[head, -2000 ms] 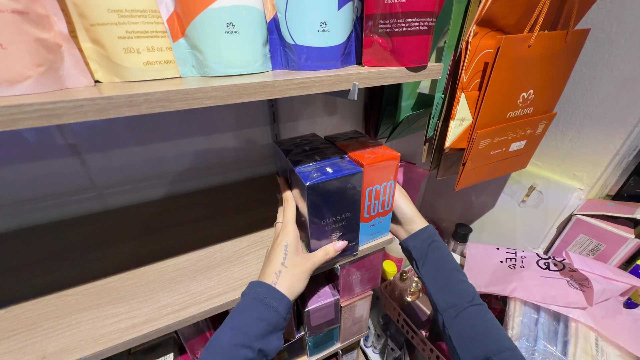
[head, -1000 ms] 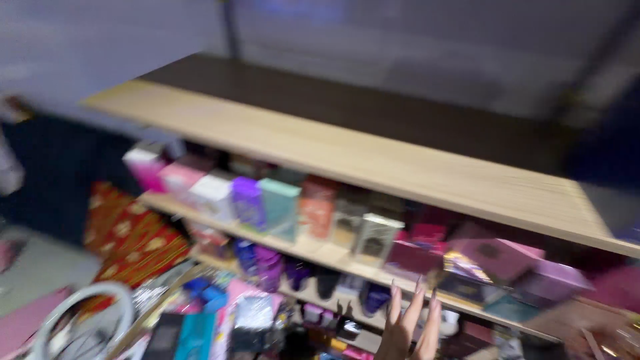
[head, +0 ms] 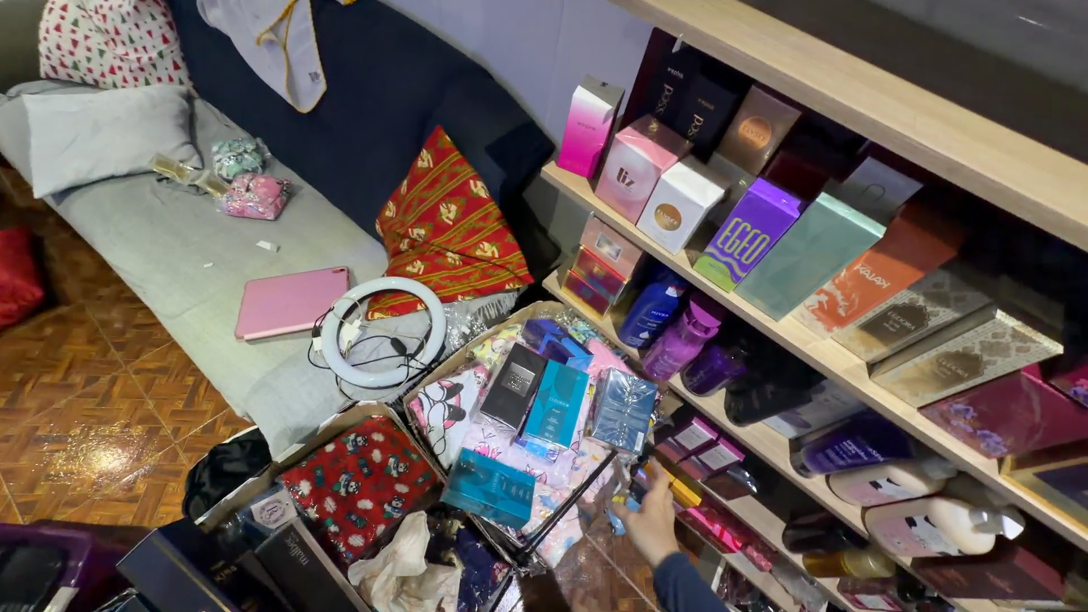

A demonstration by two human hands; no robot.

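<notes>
My right hand [head: 650, 520], in a dark blue sleeve, reaches in at the lower middle of the head view, its thumb apart from its fingers. Beside its fingertips are a yellow box [head: 677, 486] and a small light blue item; contact is unclear. Left of it, a carton of patterned packages holds a dark blue wrapped box [head: 625, 411], a teal box [head: 557, 404], a black box [head: 512, 385] and another teal box [head: 489, 488] lying flat. My left hand is out of view.
Shelves [head: 786, 327] at right hold perfume boxes and bottles. A ring light [head: 435, 340] with cables and a pink tablet case [head: 291, 303] lie on the grey sofa [head: 170, 246]. A red patterned package [head: 359, 486] and dark boxes [head: 306, 565] stand at lower left.
The view has swung far away from the upper shelf. Two seconds ago both hands were on a dark blue box and a red-and-blue box there; now only my right hand shows, low by the carton.
</notes>
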